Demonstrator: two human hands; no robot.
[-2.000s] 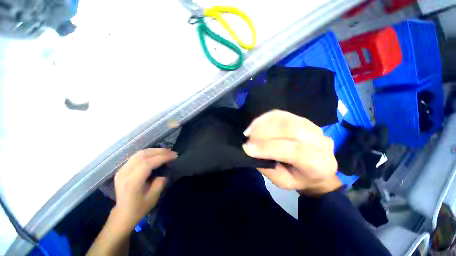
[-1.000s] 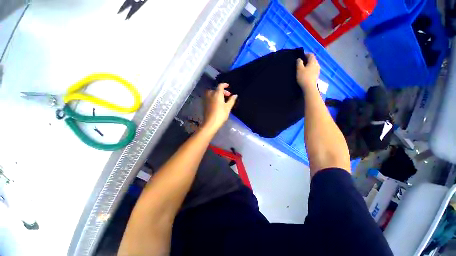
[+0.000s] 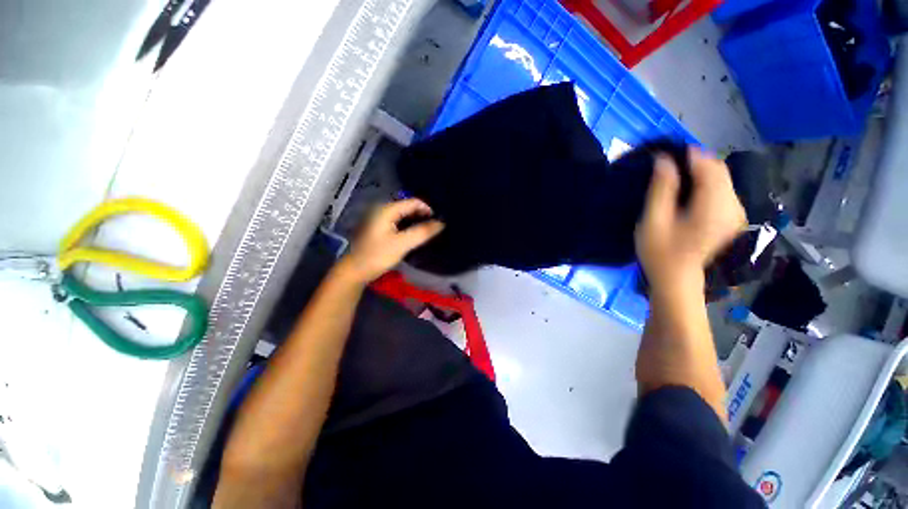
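A matte black fabric panel [image 3: 508,184] is spread over the blue crate at the right of the table. My left hand [image 3: 388,237] is at its lower left edge, with the fingertips on the cloth. My right hand [image 3: 687,214] is blurred and grips bunched black fabric at the right side of the crate. Whether this bunched piece is separate from the panel cannot be told.
Scissors with yellow and green handles [image 3: 134,283] lie on the white table [image 3: 60,159], black snips [image 3: 171,28] above them. A ruler strip [image 3: 289,189] runs along the table edge. A blue crate [image 3: 597,288], red stool [image 3: 637,40] and another blue crate [image 3: 787,80] are at right.
My right hand has moved right and down, from the panel's upper corner to bunched fabric. My left hand has moved slightly left and down. The view has shifted, so the scissors appear lower left.
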